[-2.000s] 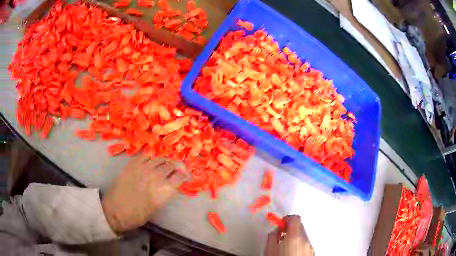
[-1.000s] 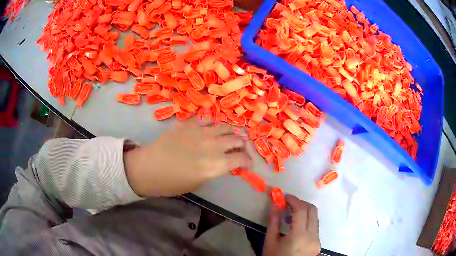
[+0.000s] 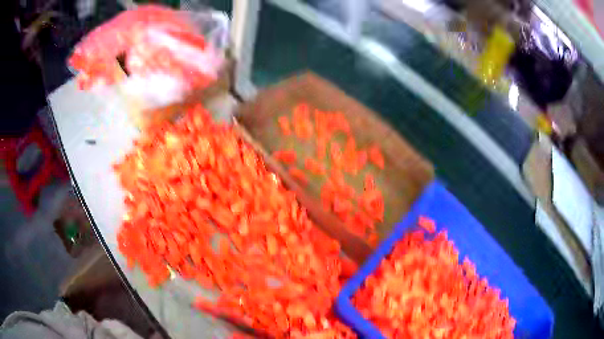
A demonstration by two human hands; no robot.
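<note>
A wide loose pile of orange plastic parts (image 3: 212,205) lies on the pale tabletop (image 3: 99,152) and looks blurred. The blue plastic bin (image 3: 490,265), full of the same orange parts, stands at the lower right, cut off by the bottom edge. A cardboard tray (image 3: 397,149) with a thin scatter of orange parts touches the bin and runs beside the pile. A pale sleeve shows at the lower left corner. Neither of my hands can be clearly seen; a dark blurred shape lies at the bottom edge of the pile.
A clear plastic bag of orange-pink parts (image 3: 152,56) lies at the far end of the table. A red stool (image 3: 33,165) stands on the floor at left, with a brown box (image 3: 99,285) below the table edge. A dark green surface (image 3: 298,46) runs behind the tray.
The view has swung toward the far left end of the table. The bag and whole tray now show. Both hands, seen earlier at the near edge with loose parts, have left clear view.
</note>
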